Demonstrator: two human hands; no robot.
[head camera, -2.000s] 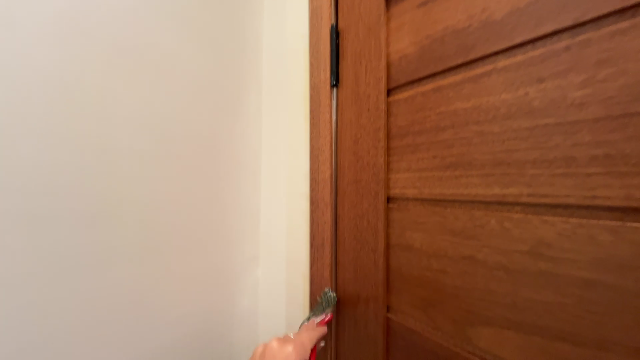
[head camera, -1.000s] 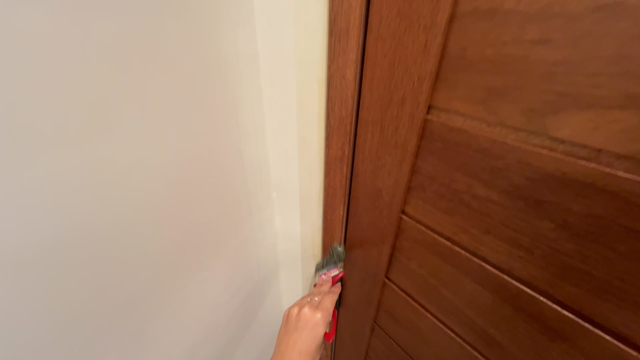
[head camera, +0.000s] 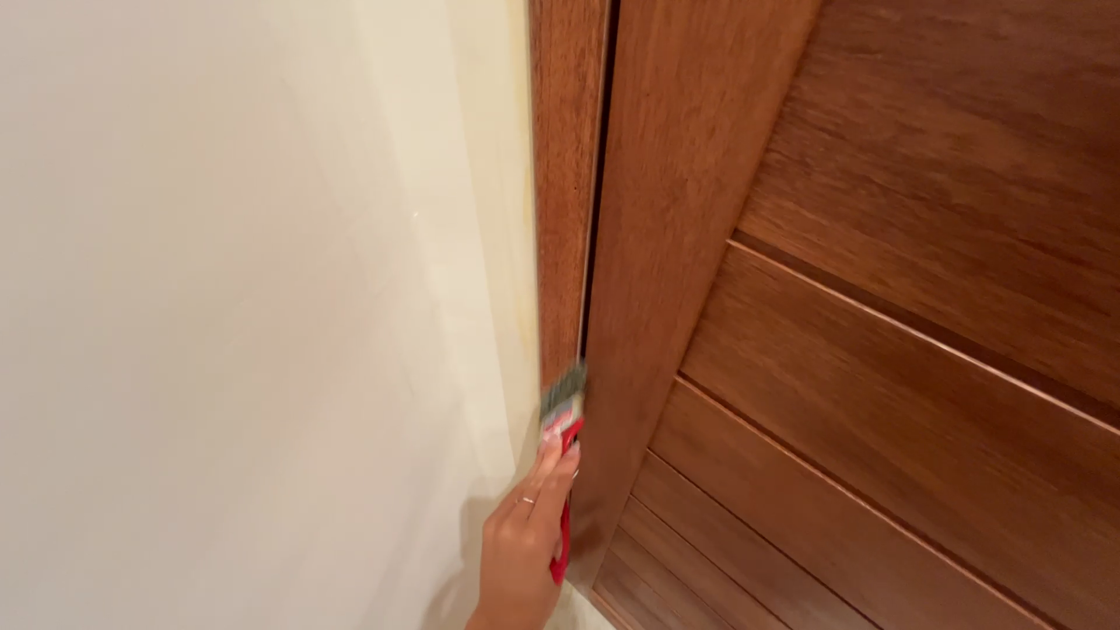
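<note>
My left hand (head camera: 521, 542) comes up from the bottom centre and holds a paintbrush (head camera: 564, 420) with a red handle. A thin ring is on one finger. The dark, slightly blurred bristles point up and lie against the reddish-brown wooden door frame (head camera: 564, 175), beside the dark gap between it and the door (head camera: 665, 175). Part of the red handle shows below the fingers, along the right side of the hand. My right hand is out of view.
A cream wall (head camera: 219, 306) fills the left side, with a paler strip (head camera: 490, 175) along the frame. Grooved wooden panels (head camera: 875, 367) of the door fill the right. A small pale patch of floor (head camera: 582, 610) shows at the bottom.
The view has tilted downward, and the black hinge seen two seconds ago is out of view. My left hand has moved down along the frame with the brush.
</note>
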